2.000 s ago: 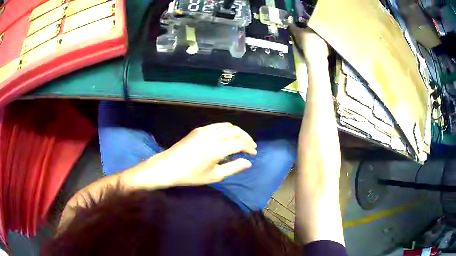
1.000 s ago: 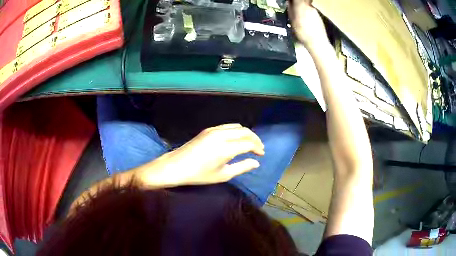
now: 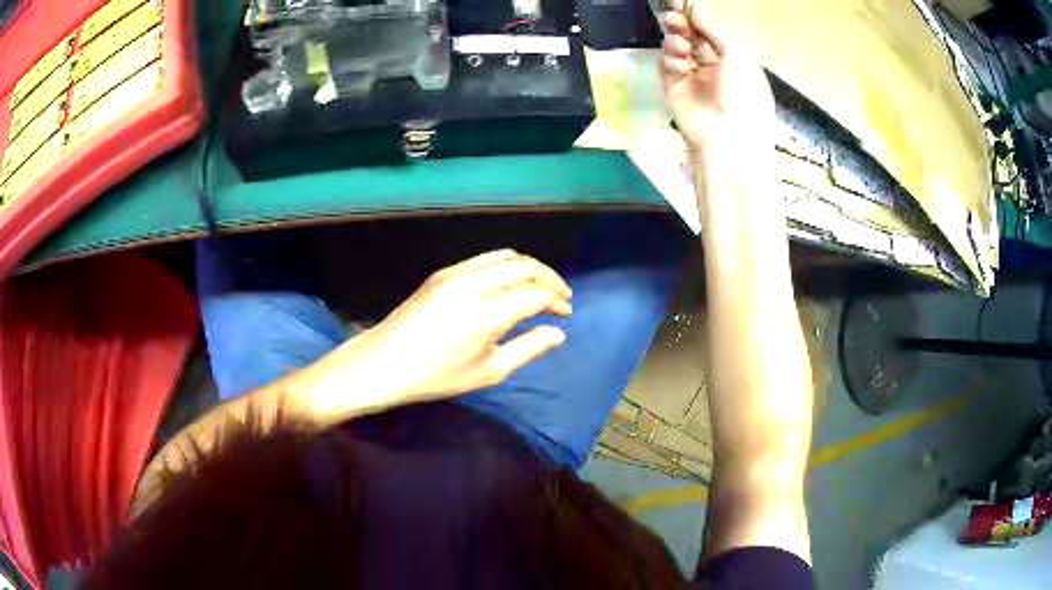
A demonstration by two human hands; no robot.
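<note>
My left hand (image 3: 479, 317) is bare and empty above my lap, with its thumb apart from the fingers. My right hand (image 3: 701, 81) is bare, its fingers curled, at the left edge of a tan cardboard sheet (image 3: 854, 92). Whether it holds something small cannot be seen. The black test fixture (image 3: 508, 113) stands at the top, left of my right hand, with a metal latch in front. Its clear acrylic block (image 3: 375, 58) is cut off by the top edge of the picture. Pale paper slips (image 3: 669, 167) lie between the fixture and my right forearm.
A red tray (image 3: 173, 104) with yellow boards (image 3: 110, 69) is at the upper left. Stacked red trays (image 3: 87, 403) stand below it. White modules (image 3: 848, 190) show under the cardboard sheet. A black cable (image 3: 205, 173) crosses the green bench edge. Flat cardboard (image 3: 658, 403) lies below right.
The view has shifted, so the fixture appears farther left and higher. My right hand has moved away from the fixture's right side, and more paper shows. My left hand keeps its pose.
</note>
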